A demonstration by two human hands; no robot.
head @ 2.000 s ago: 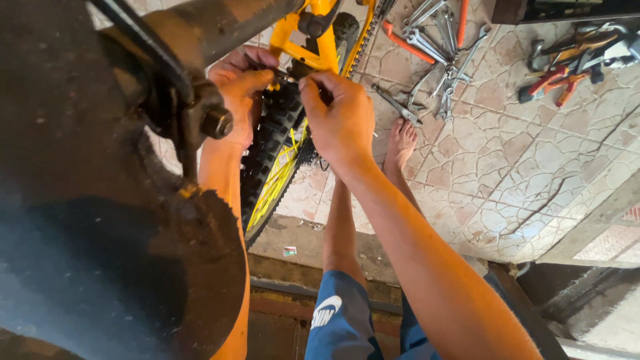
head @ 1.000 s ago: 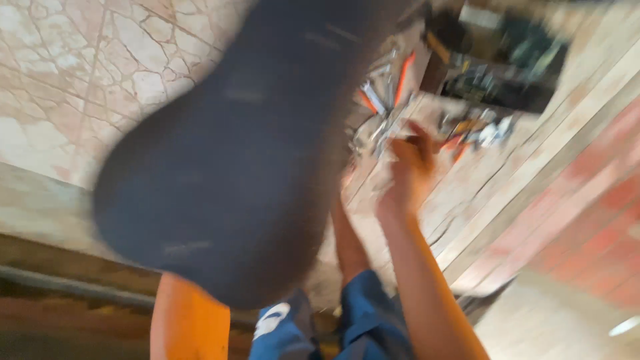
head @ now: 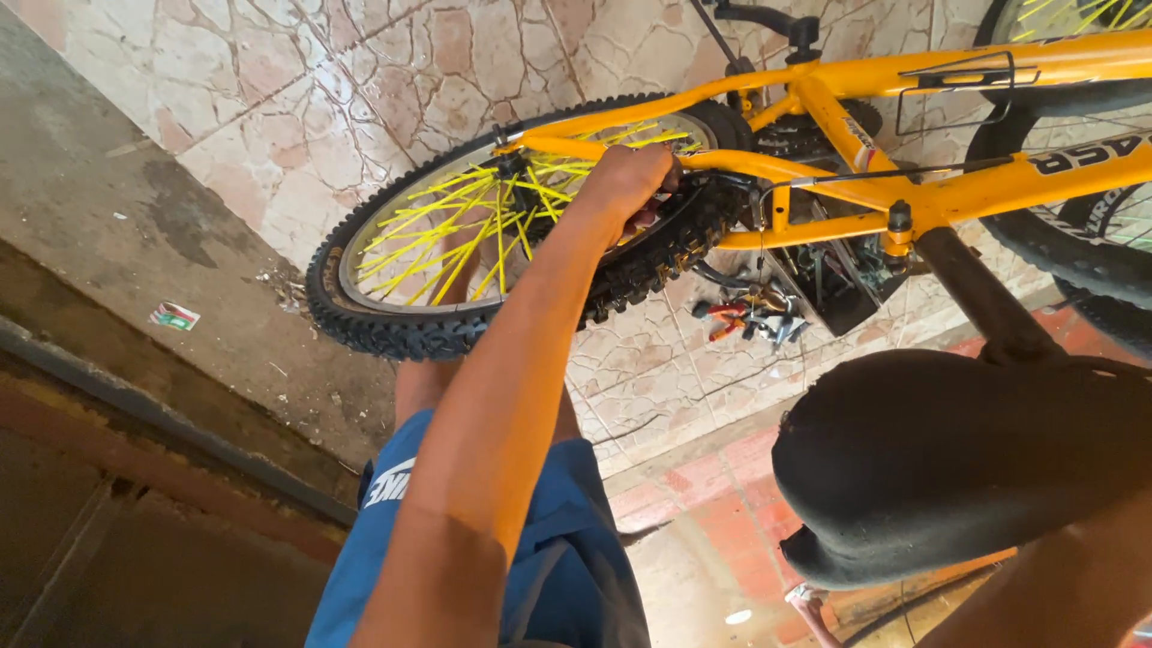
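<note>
A yellow bicycle frame [head: 855,193] has a black knobby tyre [head: 396,337] and bright yellow spokes [head: 468,202] on its rear wheel. At the upper side of that wheel, my left hand [head: 630,184] has its fingers curled near the rim and the frame stay; what they grip is hidden. A black brake arm and cable [head: 760,193] lie just right of the hand. The dark saddle [head: 909,450] fills the lower right. My right forearm shows below the saddle, but its hand is out of sight.
On the tiled floor are red-handled pliers [head: 727,319] and other hand tools beside an open dark toolbox [head: 841,288]. Other bicycle wheels [head: 1071,225] stand at the right. A small packet [head: 174,315] lies on the concrete ledge. Part of another person's limb [head: 807,598] appears at the bottom.
The view has swung widely. Two seconds ago both hands were together at the tyre; now only my left hand shows there. My right hand, seen one second ago near the tools, has left view.
</note>
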